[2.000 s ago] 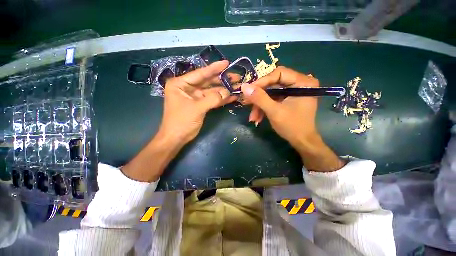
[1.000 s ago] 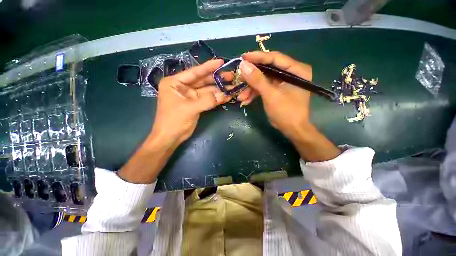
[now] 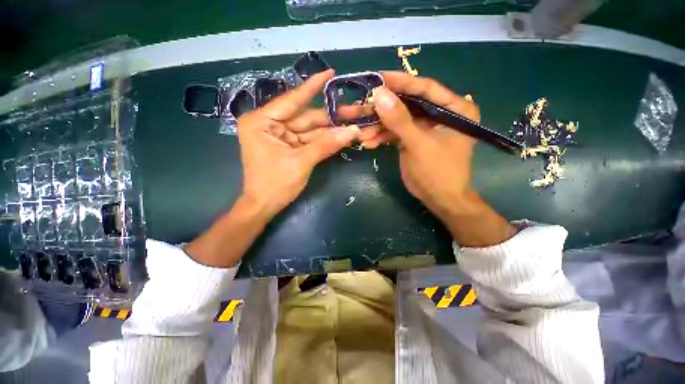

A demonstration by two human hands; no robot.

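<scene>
My left hand [image 3: 282, 154] holds a dark rounded-square watch case [image 3: 330, 105] with a shiny rim and open middle by its left and lower edges. My right hand [image 3: 436, 146] holds dark tweezers [image 3: 466, 124] at the right side of the case. The tweezers' rear end points right and down. Their tips are hidden by the right fingers. A small pale piece shows at the right inner edge of the case, by the right fingertips; whether it is attached cannot be told. Cream pieces [image 3: 408, 58] lie beyond the right hand, partly hidden by it.
Several waiting cases [image 3: 201, 100] lie at upper left, some on a clear plastic bag [image 3: 225, 124]. A clear blister tray [image 3: 67, 217] is at far left. A black-and-cream pile [image 3: 552, 139] and a small clear packet [image 3: 656, 112] lie right. A metal rail [image 3: 451, 30] runs behind.
The watch case has turned from a steep tilt to facing me more squarely, its open middle now showing wider. The right hand stays at its right side, the tweezers still angled down to the right.
</scene>
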